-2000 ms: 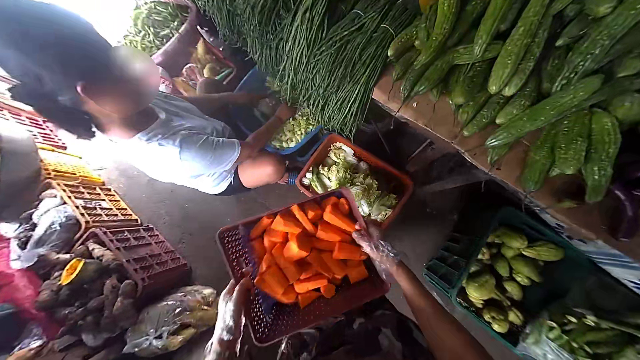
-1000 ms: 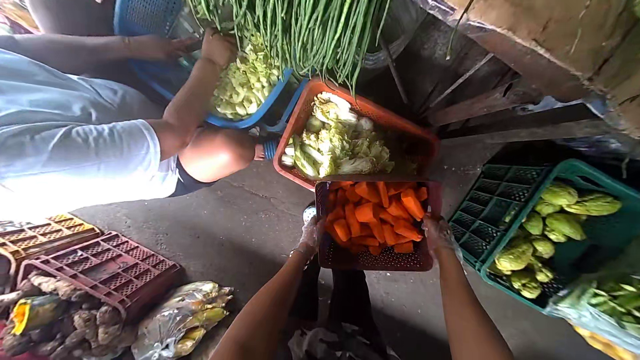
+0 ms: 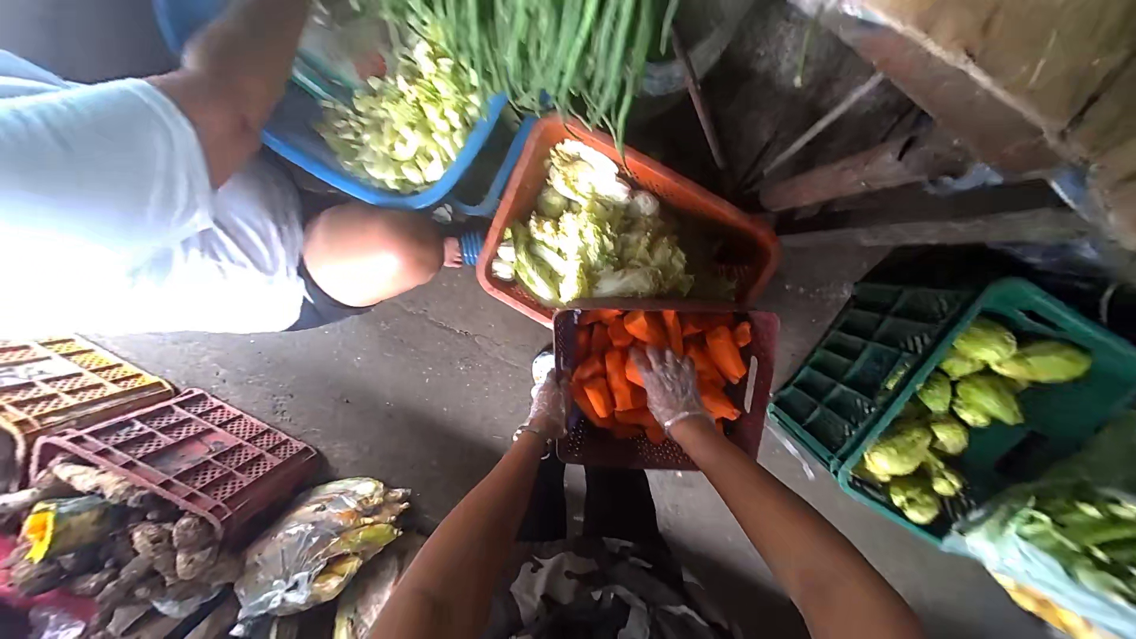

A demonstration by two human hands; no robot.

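A dark red plastic crate (image 3: 621, 454) holds chunks of orange vegetable, apparently cut carrot or squash (image 3: 612, 377). My left hand (image 3: 548, 410), in a clear plastic glove, grips the crate's left side. My right hand (image 3: 672, 386), gloved as well, rests on the orange chunks with its fingers spread. The crate's far edge meets the near rim of an orange plastic crate (image 3: 763, 244), in which pale leafy cabbages (image 3: 586, 240) lie. Whether one crate rests on the other I cannot tell.
A person (image 3: 115, 204) crouches at left by a blue basin (image 3: 355, 182) of cut greens. Long green beans (image 3: 550, 53) hang above. Green crates (image 3: 985, 311) with chayotes (image 3: 985, 382) stand right. Upturned crates (image 3: 195, 453), roots (image 3: 160, 550) and a plastic bag of produce (image 3: 324, 541) lie lower left.
My right hand has left the crate's right side and now lies on the orange chunks. The dark red crate has come up against the orange crate. The view has tilted downward.
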